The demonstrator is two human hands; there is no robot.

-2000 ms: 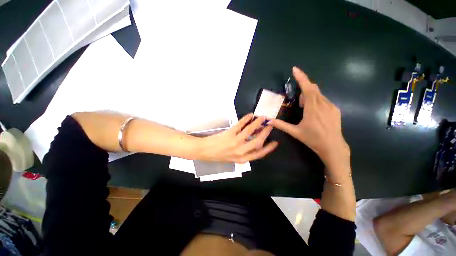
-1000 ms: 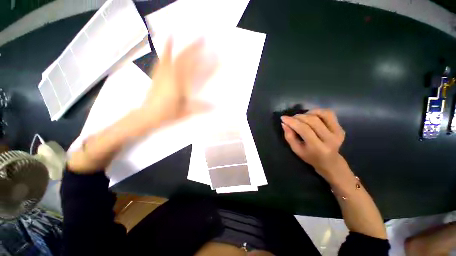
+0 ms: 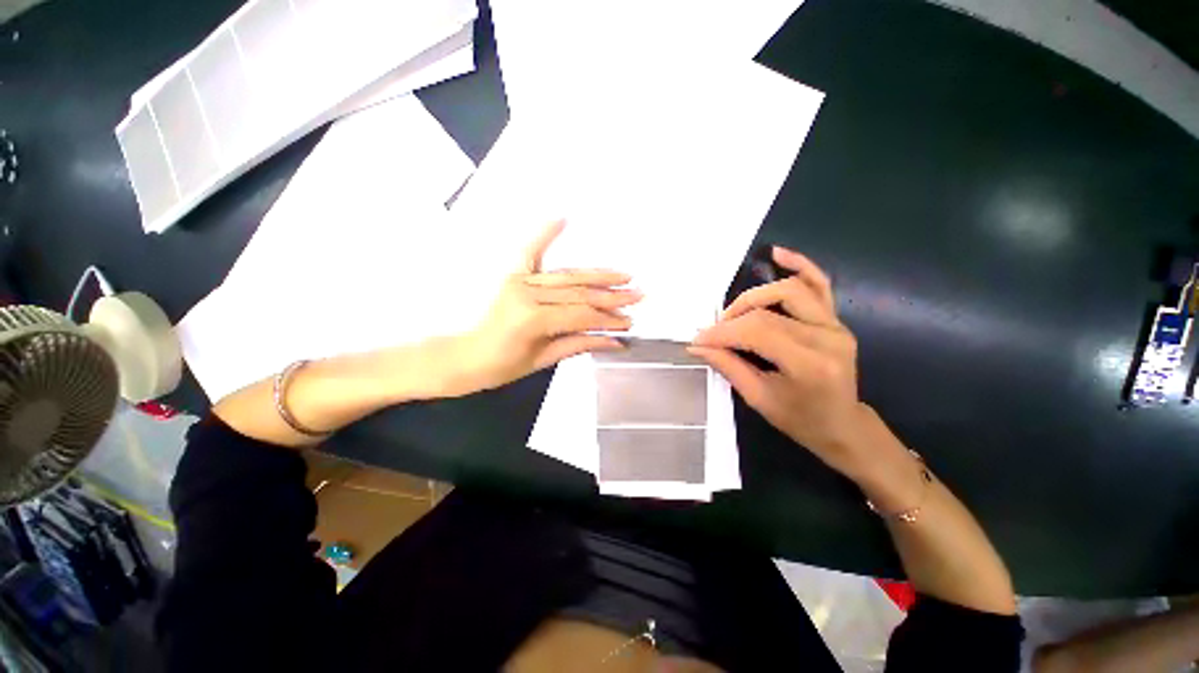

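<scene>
A white sticker sheet (image 3: 721,460) with grey adhesive patches (image 3: 652,396) lies near the bench's front edge. My left hand (image 3: 546,322) lies flat over the sheet's upper left, fingers pointing right, with nothing seen held in it. My right hand (image 3: 789,335) is at the sheet's upper right, thumb and index finger pinched together at the corner of the top grey patch. Whether the patch is lifted there cannot be told. A small dark item shows behind the right fingers; whether the hand holds it is unclear.
White backing papers (image 3: 618,158) overlap across the centre. A stack of sticker sheets (image 3: 197,112) lies at upper left. A desk fan (image 3: 53,401) stands at the left edge. A blue-white module (image 3: 1164,355) lies at far right. A cardboard box (image 3: 375,513) is below the bench. Another person's arm (image 3: 1118,648) shows at lower right.
The module and patch held between my hands two seconds ago are no longer seen there. My left hand swept over the papers, then came down onto the sticker sheet. My right hand moved to the sheet's edge.
</scene>
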